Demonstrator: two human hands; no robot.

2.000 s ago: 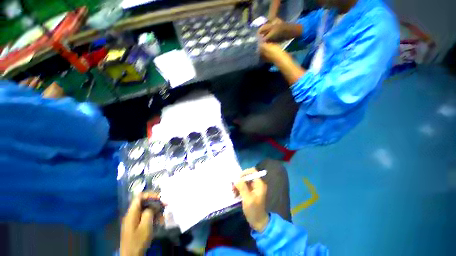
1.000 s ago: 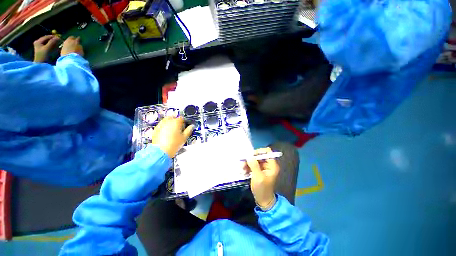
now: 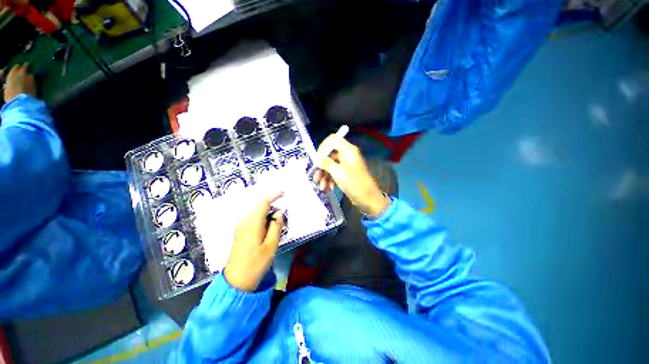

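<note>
A clear blister tray (image 3: 146,245) lies tilted on my lap, with bright silver discs (image 3: 166,215) in its left columns and black-topped round parts (image 3: 247,127) in its upper right rows. One pocket (image 3: 226,165) is empty. A white paper sheet (image 3: 220,231) covers the near part. My left hand (image 3: 252,242) is over this sheet, with a dark round part (image 3: 282,222) between thumb and fingers, partly hidden. My right hand (image 3: 347,174) holds a white pen-like tool (image 3: 341,133) at the tray's right edge.
A second white sheet (image 3: 242,82) lies at the far tray edge. The green bench (image 3: 92,57) carries a yellow and black box (image 3: 107,18); a binder clip (image 3: 182,45) hangs at its edge. People in blue smocks are at left (image 3: 43,185) and upper right (image 3: 470,64).
My left hand has moved from the tray's pockets back over the near sheet, with a dark round part in it. An empty pocket now shows. My right hand has moved up along the tray's edge.
</note>
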